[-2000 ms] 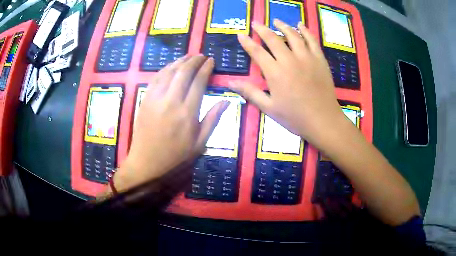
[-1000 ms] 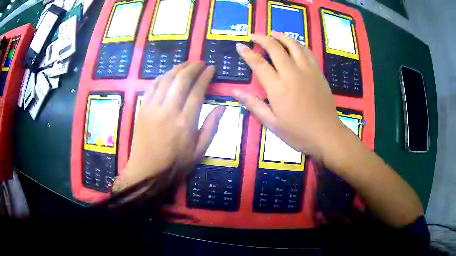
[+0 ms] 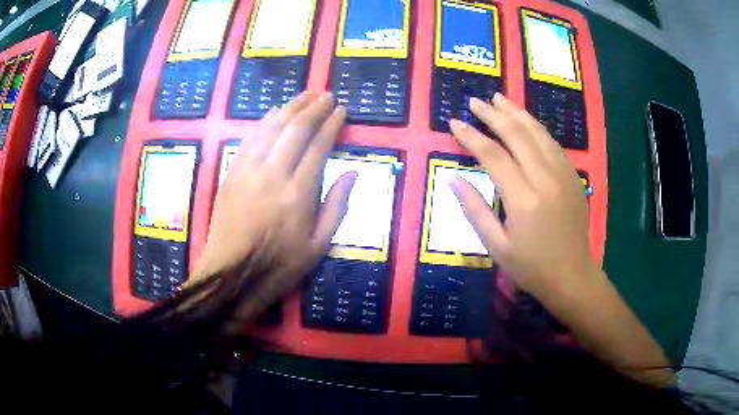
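A red phone tray (image 3: 417,134) holds black keypad phones with yellow-bordered screens in two rows. Two back-row phones show blue screens: the middle phone (image 3: 372,28) and the one to its right (image 3: 467,36). The other visible screens are bright white or pale. My left hand (image 3: 271,190) lies over a front-row phone left of centre and mostly hides it, fingertips near the gap between the rows. My right hand (image 3: 531,194) is over the right part, its fingertips at the lower keys of the right blue-screen phone. Both hands hold nothing, fingers somewhat apart.
A black smartphone (image 3: 672,170) lies on the green bench (image 3: 632,211) right of the tray. White batteries (image 3: 69,134) lie in a loose pile at the upper left. Part of another red tray (image 3: 11,194) stands at the left edge.
My right hand has moved right and slightly down, from the middle phone's keys to those of the phone beside it, uncovering that phone's blue screen. My left hand stays in nearly the same place.
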